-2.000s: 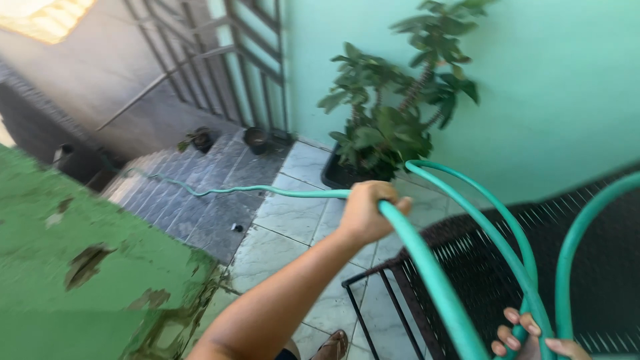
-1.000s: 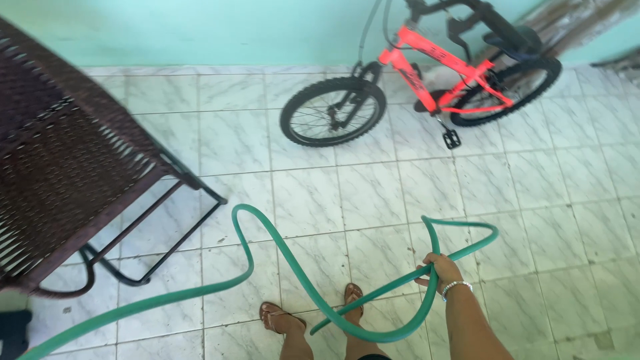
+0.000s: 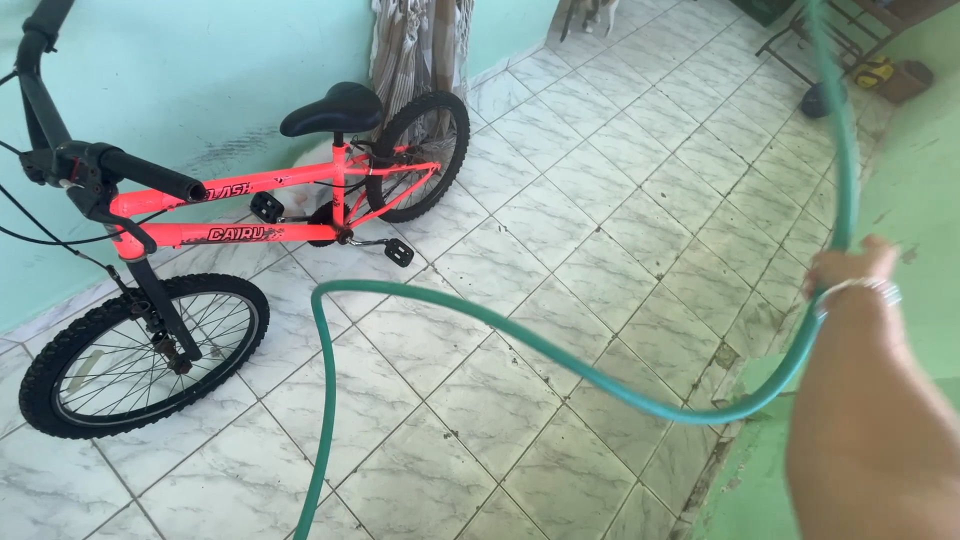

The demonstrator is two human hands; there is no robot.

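Observation:
My right hand point(image 3: 851, 268), with a bracelet at the wrist, is closed around a green garden hose point(image 3: 555, 360) at the right side of the view, beside the green wall. Above the hand the hose rises, blurred, to the top edge. Below it, the hose sags in a wide curve, runs left over the floor, bends near the bicycle's pedal and leaves by the bottom edge. Neither end of the hose shows. My left hand is out of view.
A coral-red bicycle point(image 3: 262, 234) with black tires stands along the mint wall at left. Fringed cloth point(image 3: 412, 60) hangs behind its rear wheel. An animal's legs point(image 3: 589, 16) show at the top. At upper right are a dark metal frame point(image 3: 814, 45) and a yellow item point(image 3: 874, 73) on the tiled floor.
The view has turned strongly. My right hand, low over the floor with the hose one second ago, is now held out at the right with the hose rising above it. The chair has left view.

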